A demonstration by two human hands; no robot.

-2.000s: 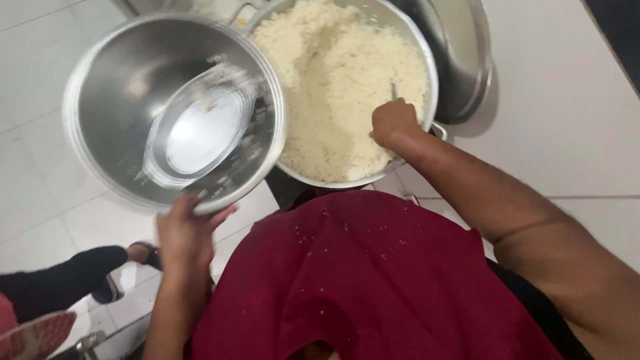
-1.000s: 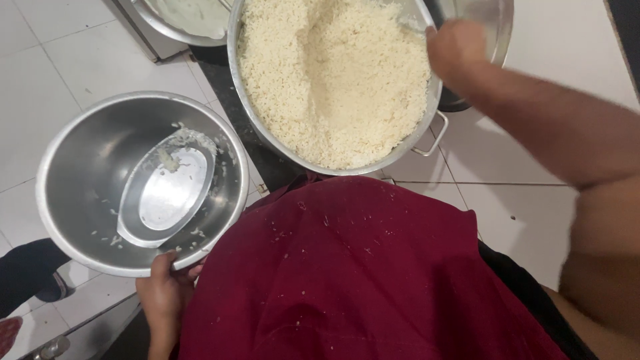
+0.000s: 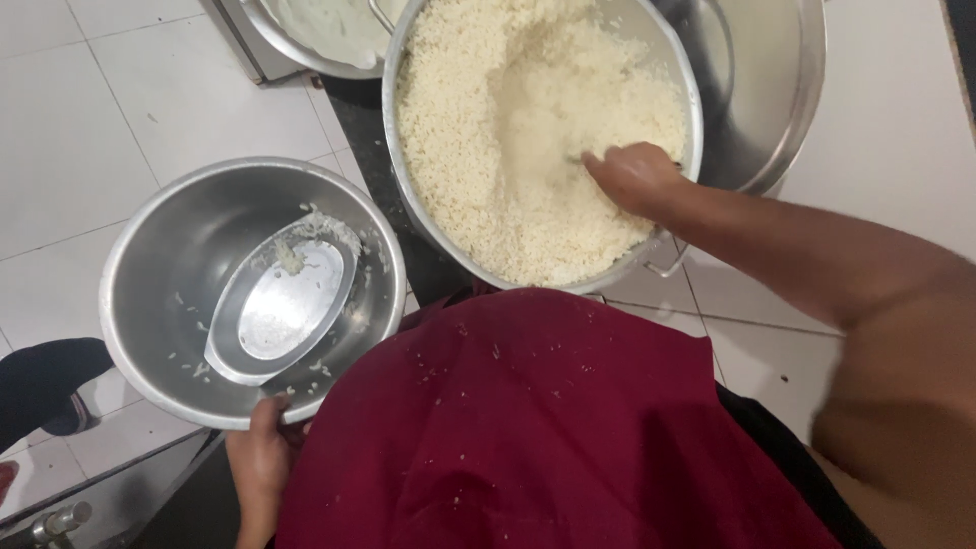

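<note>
My left hand [image 3: 267, 450] grips the near rim of a large steel bowl [image 3: 164, 229], its thumb over the edge. Inside the bowl lies an oval metal dish [image 3: 293, 305] with cooked rice stuck to its far end, and loose grains are scattered around it. On the right, my right hand [image 3: 637, 175] is over a big metal pot [image 3: 396, 152] full of white rice [image 3: 457, 152]. Its fingers are closed on a thin utensil handle; the rest of the utensil is hidden or blurred against the rice, which has a hollow in the middle.
A large steel vessel [image 3: 793, 99] stands right of the pot. At the top left is another metal basin [image 3: 267, 34] with whitish contents. A person's dark-clothed leg [image 3: 49, 381] shows at the left edge, above floor tiles. A metal fitting [image 3: 65, 518] is at the bottom left.
My right hand has moved from the pot's right rim back over the rice. The steel bowl, held by my left hand throughout, is less tilted than two seconds ago.
</note>
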